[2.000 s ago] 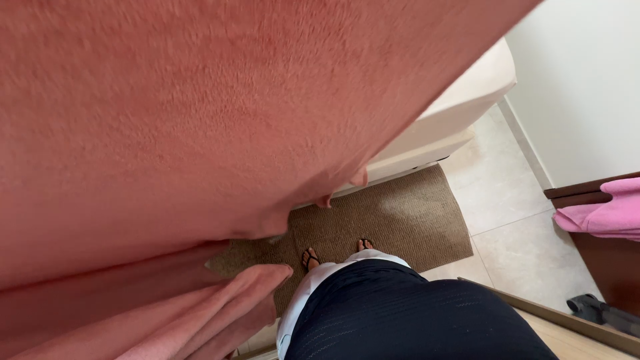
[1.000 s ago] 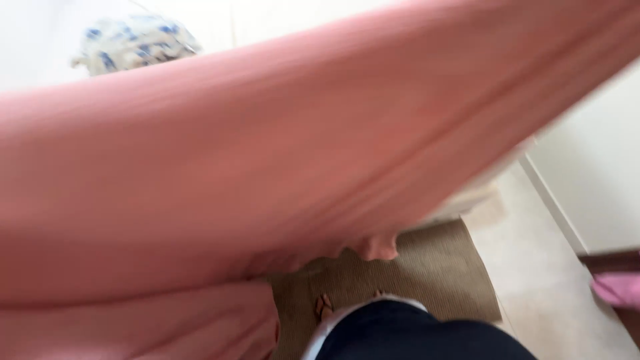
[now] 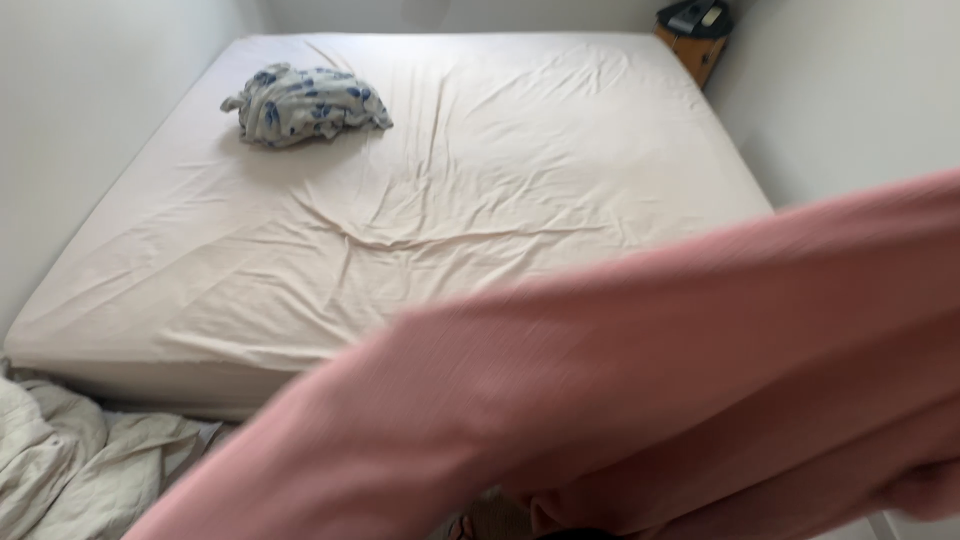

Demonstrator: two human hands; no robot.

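A large pink blanket (image 3: pixel 570 375) stretches in folds across the lower and right part of the head view, blurred by motion. Its upper edge slopes up from the lower left to the right side. Neither my left hand nor my right hand can be seen. Beyond the blanket lies a bed with a wrinkled cream fitted sheet (image 3: pixel 525 165). On the bed's far left part rests a crumpled bundle of white cloth with a blue pattern (image 3: pixel 307 105).
A quilted pale beige cover (image 3: pixel 97 465) is heaped at the bed's near left corner. A small wooden corner cabinet (image 3: pixel 686 56) with a dark top and items on it stands at the far right. White walls flank the bed.
The view has tilted up from the floor to the bed. The pink blanket, which filled much of the upper view before, now hangs lower and to the right.
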